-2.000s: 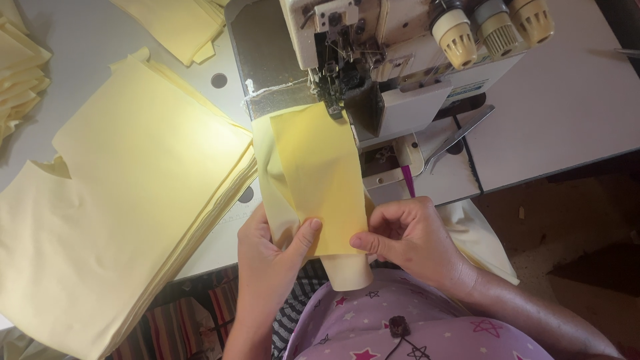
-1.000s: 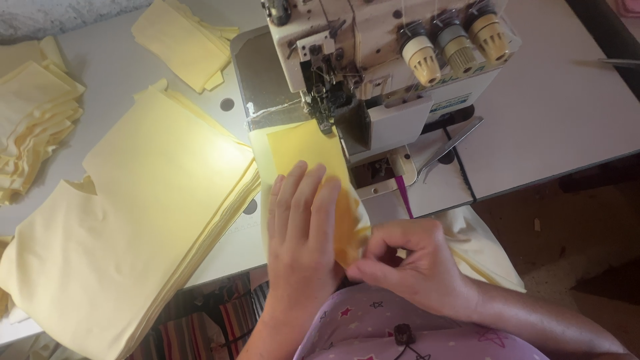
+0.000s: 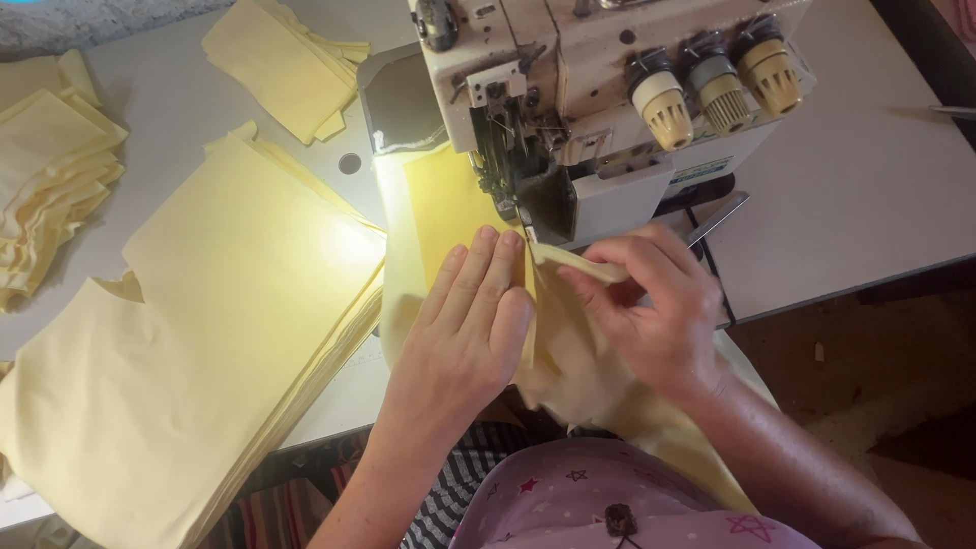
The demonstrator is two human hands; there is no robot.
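My left hand (image 3: 473, 320) lies flat, palm down, on a bright yellow fabric piece (image 3: 446, 202) just in front of the presser foot of an overlock sewing machine (image 3: 526, 84). Under the yellow piece shows paler fabric (image 3: 398, 259), and both reach beneath the foot. Between thumb and fingers, my right hand (image 3: 648, 305) pinches a pale yellow fabric edge (image 3: 583, 263) to the right of the foot. More of the pale cloth (image 3: 640, 412) hangs down toward my lap, somewhat blurred.
Left of the machine lies a thick stack of cut pale yellow fabric (image 3: 206, 328). Behind it are a smaller stack (image 3: 282, 65) and a folded pile (image 3: 46, 175). Metal tweezers (image 3: 717, 217) rest by the machine's right side, near the table edge.
My left hand has moved up the fabric toward the presser foot and now lies flat. My right hand has also moved up and holds a fabric edge beside the foot.
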